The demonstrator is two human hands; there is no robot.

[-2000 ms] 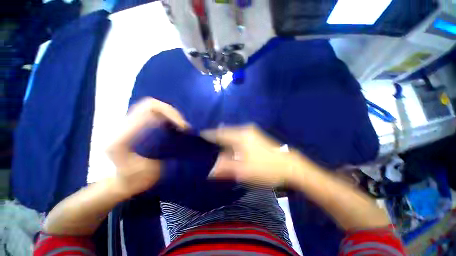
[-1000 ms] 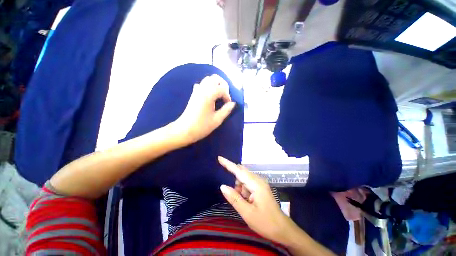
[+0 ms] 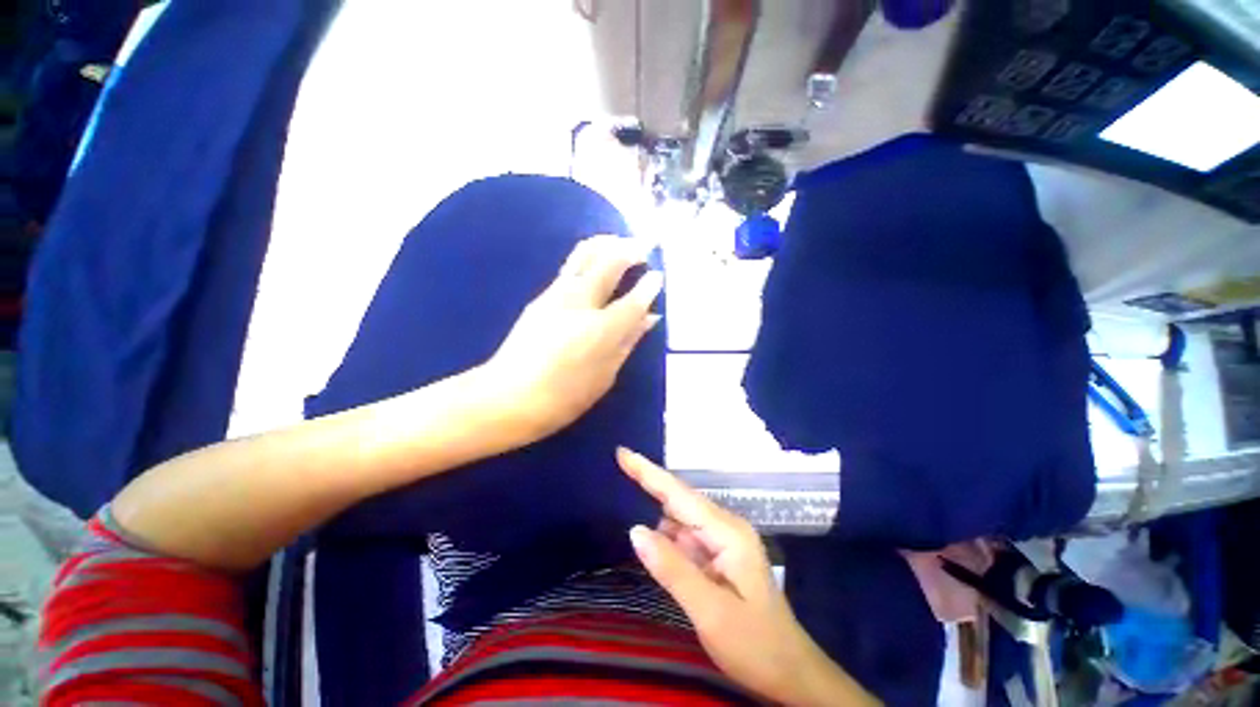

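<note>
A navy cut piece (image 3: 470, 290) with a rounded far end lies flat on the white table, its right edge running straight toward the bright presser foot area (image 3: 674, 207). My left hand (image 3: 587, 311) lies on the piece just in front of the foot, thumb and fingertips close together at its right edge. Whether they pinch the cloth is hard to tell. My right hand (image 3: 705, 559) is near the table's front edge by the piece's lower right side, fingers apart, holding nothing. Glare hides the needle tip.
A navy stack (image 3: 940, 332) lies right of the foot. More navy cloth (image 3: 152, 263) drapes over the left side. The machine head (image 3: 746, 69) and control panel (image 3: 1092, 83) are above. A ruler strip (image 3: 774, 506) runs along the front edge. A blue-handled tool (image 3: 1117, 401) lies at right.
The navy piece was bunched between both hands, then lay flat beside the foot. Since one second ago, my left hand has shifted slightly toward me along its edge; my right hand remains open.
</note>
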